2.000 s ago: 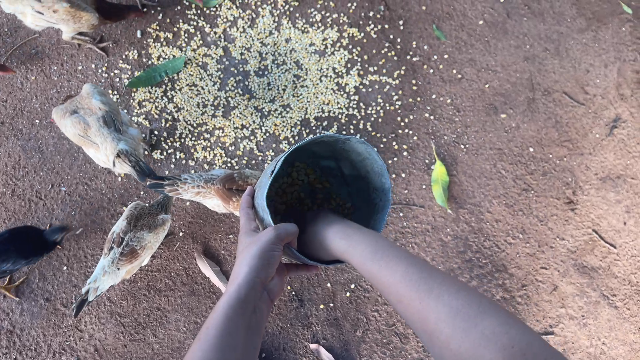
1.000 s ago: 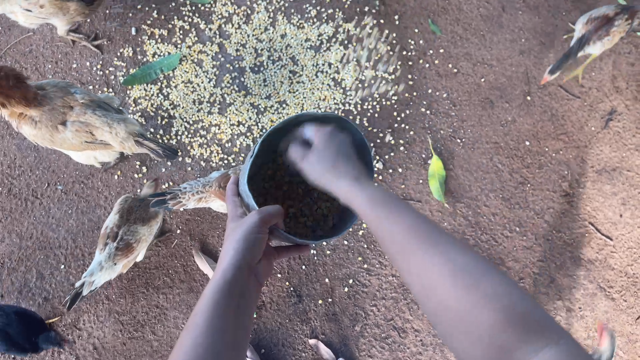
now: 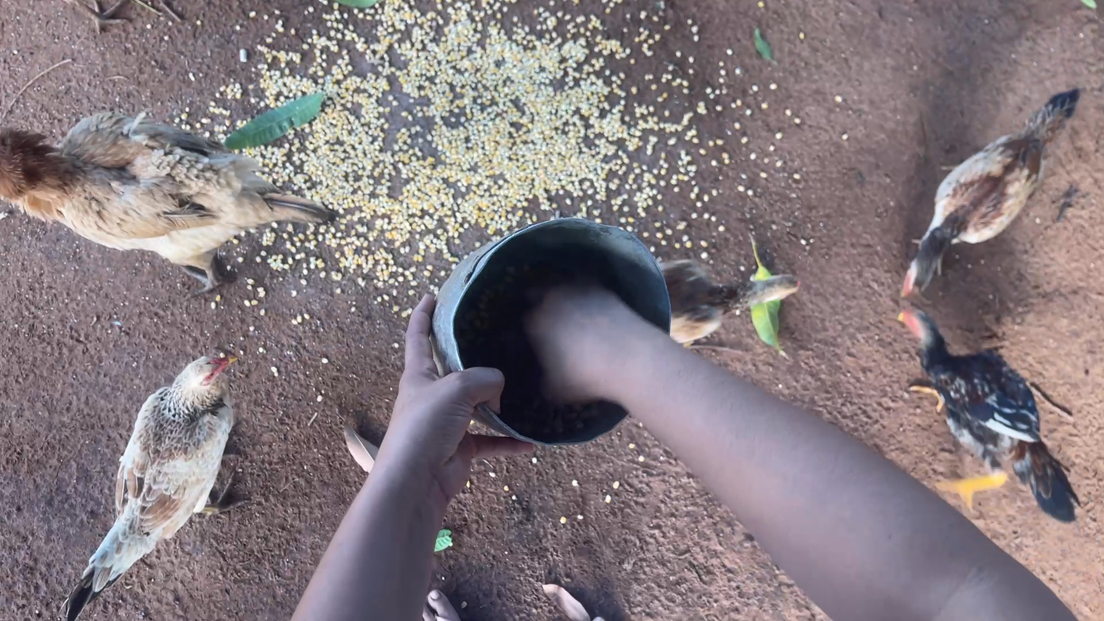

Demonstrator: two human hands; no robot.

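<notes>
My left hand (image 3: 444, 405) grips the lower left side of a round metal container (image 3: 634, 250), its thumb over the rim. The container tilts so that its dark inside shows. Inside it is my right hand (image 3: 573, 341), blurred, with its fingers hidden in shadow; whether it holds anything does not show. Some grain shows dimly within. Yellow and white maize kernels (image 3: 509, 121) lie scattered over the bare ground beyond the container.
A large tan chicken (image 3: 155, 190) and a pale one (image 3: 172, 457) stand at left. At right are a brown-and-white chicken (image 3: 987, 190) and a black one (image 3: 987, 397). Another (image 3: 699, 297) is partly behind the container, by a yellow-green leaf (image 3: 765, 319). Bare toes (image 3: 565, 599) show at the bottom.
My right hand has moved down within the container, after showing near its rim one second ago. A black chicken has come into view at right, and the brown-and-white one there has moved further in.
</notes>
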